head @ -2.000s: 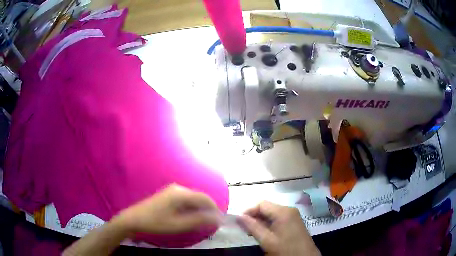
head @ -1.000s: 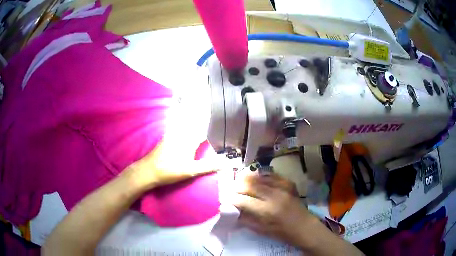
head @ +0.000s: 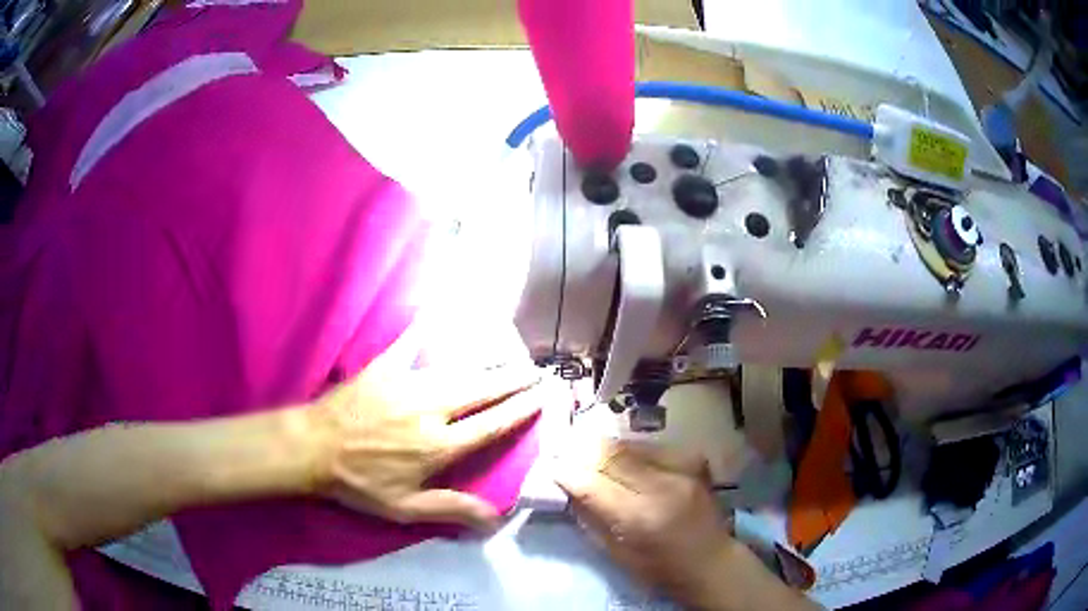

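A large magenta garment panel (head: 155, 287) is spread left of the needle, with a pale strip (head: 161, 102) near its top. My left hand (head: 412, 442) lies flat on the panel with fingers spread, just left of the presser foot (head: 570, 380). My right hand (head: 644, 501) is at the panel's edge below the foot, its fingertips closed on a small white strip (head: 543, 492). The needle area is washed out by lamp glare. The white machine head (head: 740, 275) stands to the right.
A hanging magenta strip (head: 585, 78) is in front of the machine head. A blue tube (head: 740, 98) runs behind. Orange scrap (head: 823, 466), black scissors handles (head: 877, 448) and dark cloth (head: 962, 471) lie under the arm. A printed ruler (head: 358, 587) marks the front edge.
Both hands have moved up from the table's front to the presser foot with the panel edge. In the last second my left hand has flattened and spread on the cloth.
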